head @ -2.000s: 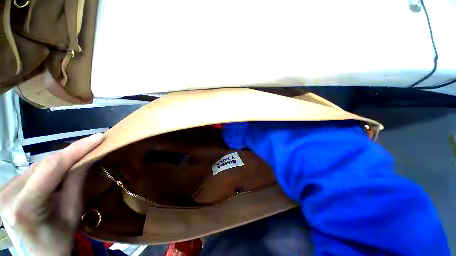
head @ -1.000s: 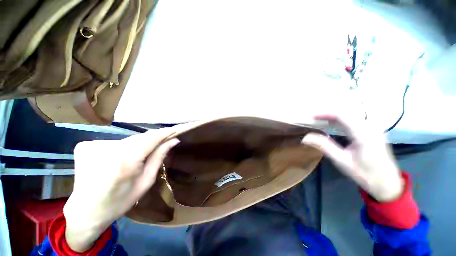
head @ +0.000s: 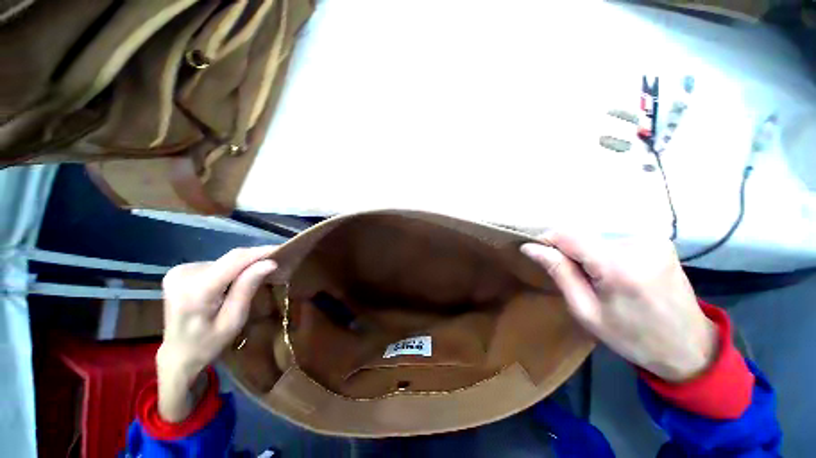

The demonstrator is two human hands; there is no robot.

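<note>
The brown bag body [head: 331, 413] is held at the table's front edge with its mouth wide open towards me. My left hand [head: 215, 318] pinches the rim at the left, thumb on top. My right hand [head: 626, 300] pinches the rim at the right. Inside, a brass-coloured zipper [head: 286, 333] runs down the left and along the near side. A white brand label [head: 408, 346] with dark print lies on the lining. A dark strip [head: 335, 309] shows deeper inside at the left. The bag's underside is hidden.
Stacked brown bags [head: 143, 80] lie at the upper left of the white table [head: 429, 116]. At the right are red and black thread snips [head: 648, 107], small oval pieces [head: 616, 143], a patterned pen-like tool [head: 677, 107] and a corded pen tool [head: 763, 139]. A red crate [head: 112, 394] stands lower left.
My right arm has come out of the bag, and my right hand has taken hold of the right rim. The mouth is wider and rounder. The view has shifted, showing more of the tools.
</note>
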